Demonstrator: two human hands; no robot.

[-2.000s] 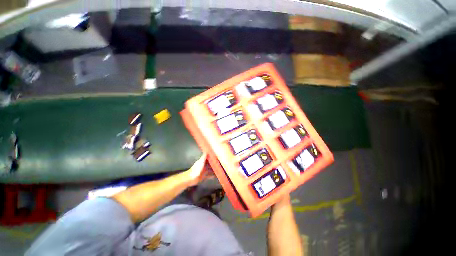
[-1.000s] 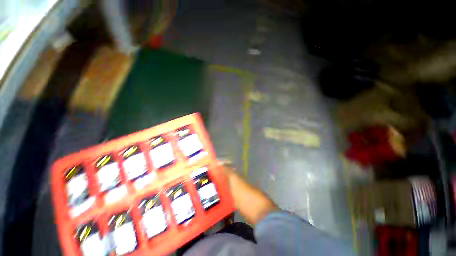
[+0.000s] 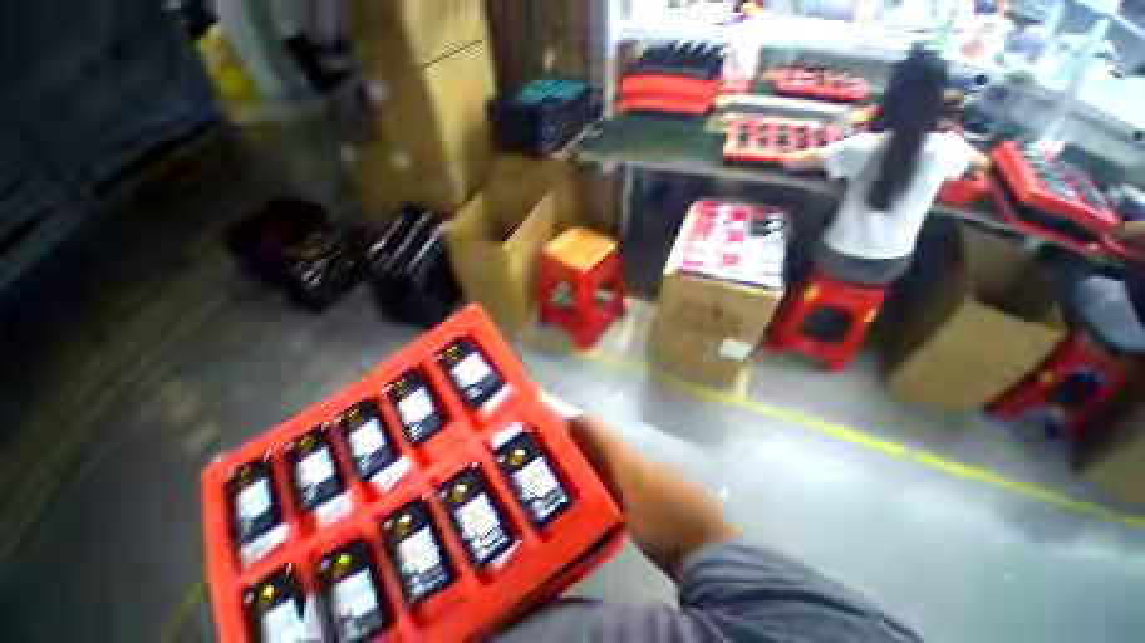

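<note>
A red foam tray (image 3: 408,475) is held low in front of me, tilted, its lower left corner cut off by the picture's bottom. Its two rows of pockets hold small black phones (image 3: 417,550), face down with white labels and small yellow spots. Small white slips show beside several phones. My right hand (image 3: 600,450) holds the tray's right side; its fingers are mostly hidden at the tray's edge. My left hand is not in view.
A seated person (image 3: 879,176) works at a bench with red trays (image 3: 781,138). An orange-topped stool (image 3: 580,251), a carton with red and white items on top (image 3: 716,314), an open carton (image 3: 502,239) and black bags stand on the grey floor with a yellow line (image 3: 866,440).
My view has swung right, away from the green-matted bench to the aisle and another workbench. The tray has moved with me and turned. My left hand has left the picture.
</note>
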